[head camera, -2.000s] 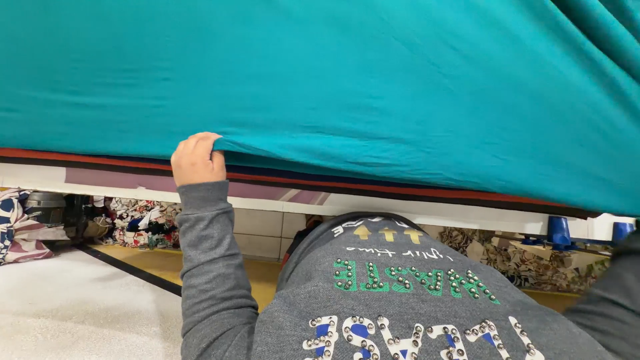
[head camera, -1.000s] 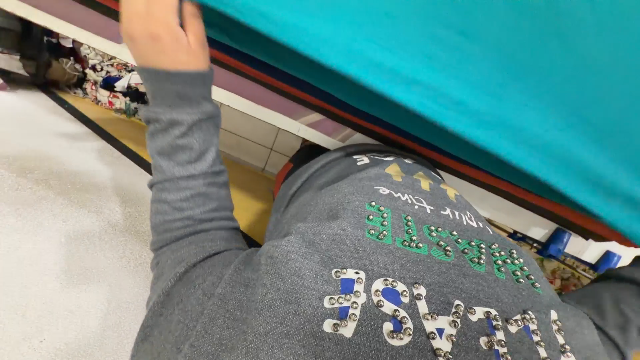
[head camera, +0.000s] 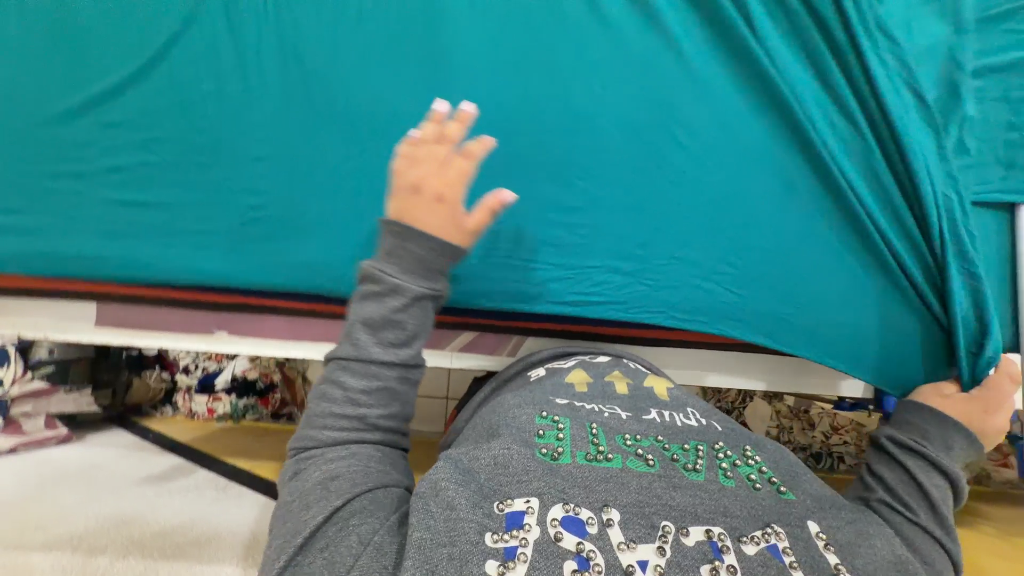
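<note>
A large sheet of teal fabric (head camera: 600, 160) lies spread across the table, over layers of red, dark blue and black cloth that show along the near edge. My left hand (head camera: 440, 180) is over the middle of the teal fabric with its fingers spread and nothing in it; whether it touches the cloth is hard to tell. At the lower right my right hand (head camera: 972, 400) grips the fabric's near edge, where long folds gather and run up from the fingers.
The white table edge (head camera: 768, 372) runs in front of my body, with purple-striped material (head camera: 216, 320) along it. Below are heaps of cloth scraps (head camera: 240, 388), patterned cloth (head camera: 32, 400) at the far left and a pale surface (head camera: 144, 496) at the lower left.
My left hand has let go of the teal fabric's near edge and moved in over the cloth. My right hand has come into view, holding the fabric. The view has swung noticeably.
</note>
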